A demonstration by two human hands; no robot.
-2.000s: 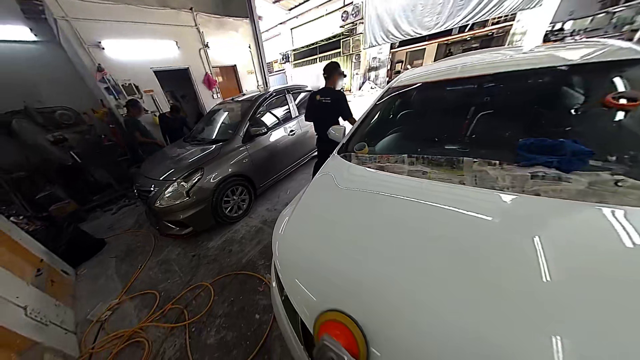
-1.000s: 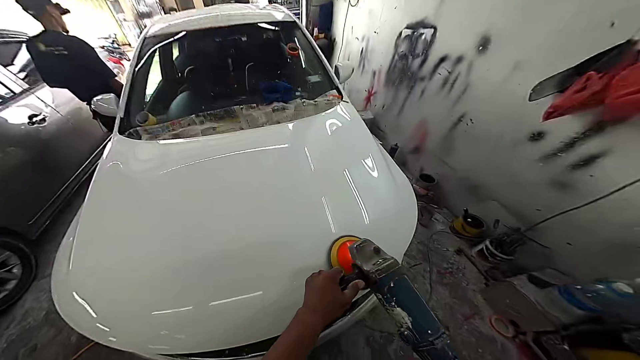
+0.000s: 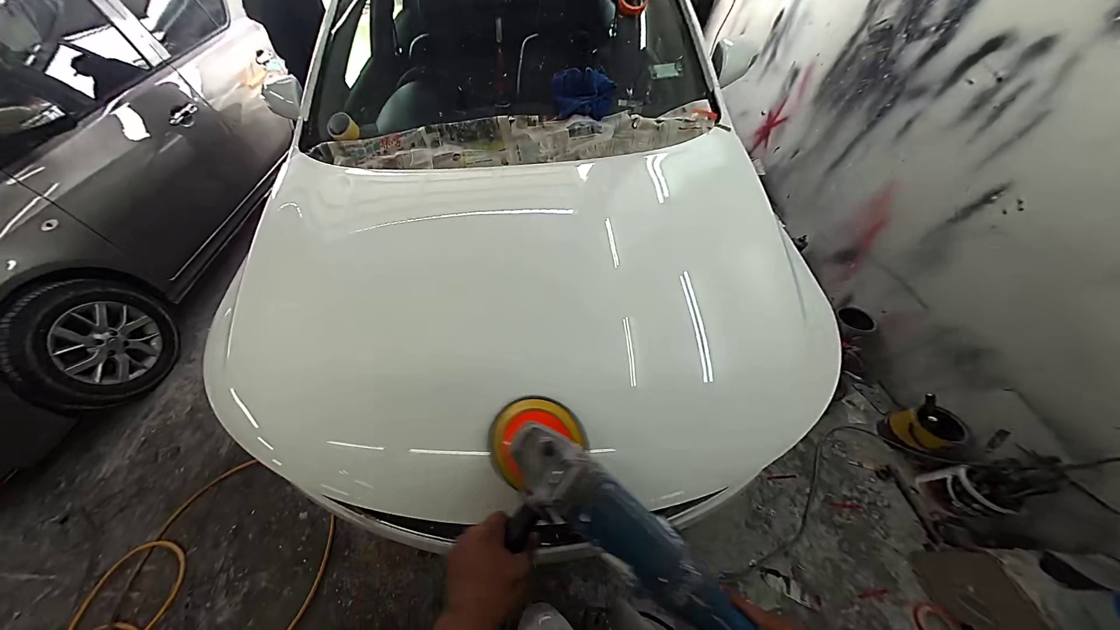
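A blue rotary polisher (image 3: 626,534) with a grey metal head rests its round yellow and orange pad (image 3: 538,437) on the front part of a white car's hood (image 3: 472,306). My left hand (image 3: 487,569) is closed around the black side handle, left of the tool's head. At the bottom edge, my right hand (image 3: 759,612) shows only in part by the rear of the polisher's body; its fingers are mostly hidden. Newspaper sheets (image 3: 490,142) line the base of the windshield, with a blue cloth (image 3: 584,94) bunched on them.
A grey car (image 3: 131,166) stands close on the left. A yellow-orange hose (image 3: 179,551) loops over the floor at lower left. The paint-marked wall (image 3: 989,236) runs along the right. Below it lie a black and yellow container (image 3: 926,429), a white bucket (image 3: 971,490) and cables.
The polisher and my left hand have moved left across the front of the hood since one second ago. The view has turned markedly since the first frame.
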